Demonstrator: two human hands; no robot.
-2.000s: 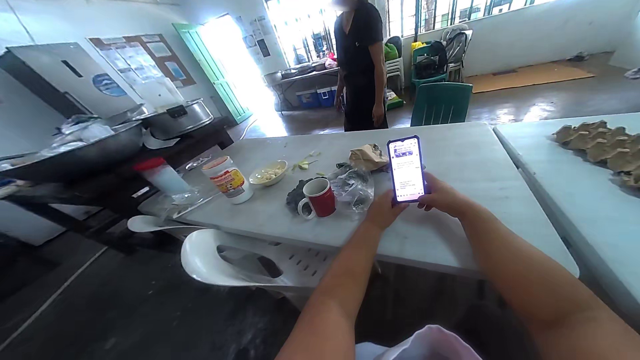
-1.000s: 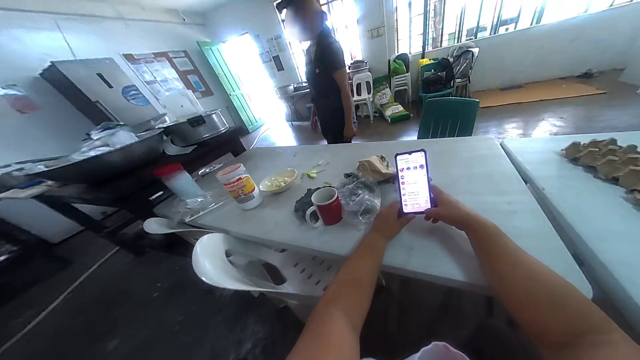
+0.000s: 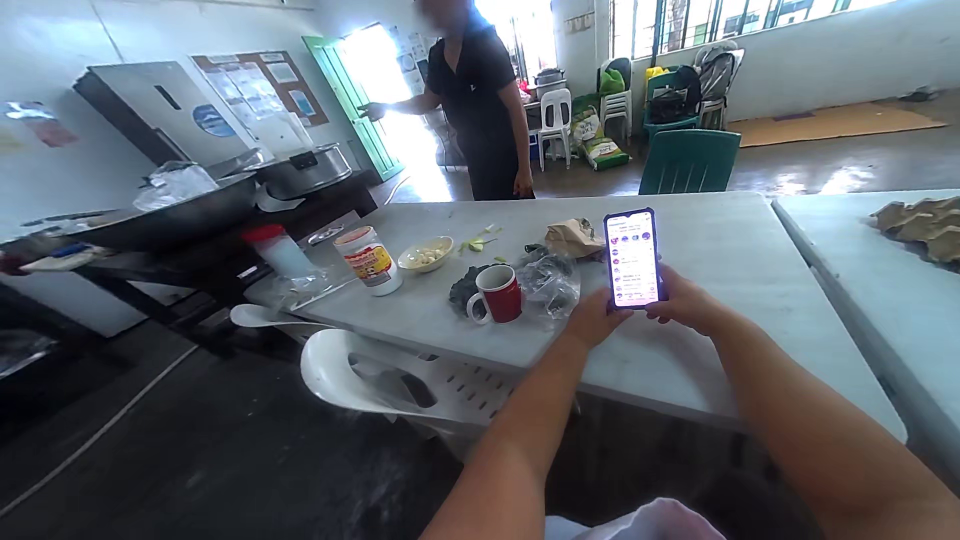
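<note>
A smartphone with a lit screen is held upright above the white table. My left hand grips its lower left corner, and my right hand grips its lower right side. Left of the phone lie a clear plastic bag and a crumpled brown paper bag. A red mug with a white handle stands beside a dark plastic bag. Farther left are a bowl holding pale pieces, a white plastic jar with a label, and a red-lidded container.
A white plastic chair is at the near table edge, a green chair at the far side. A person in dark clothes stands beyond the table. Egg trays lie on the right table. Large pans stand at left.
The person beyond the table has turned and now holds one arm out toward the left. The picture on the phone screen differs from two seconds ago. Both my hands still hold the phone.
</note>
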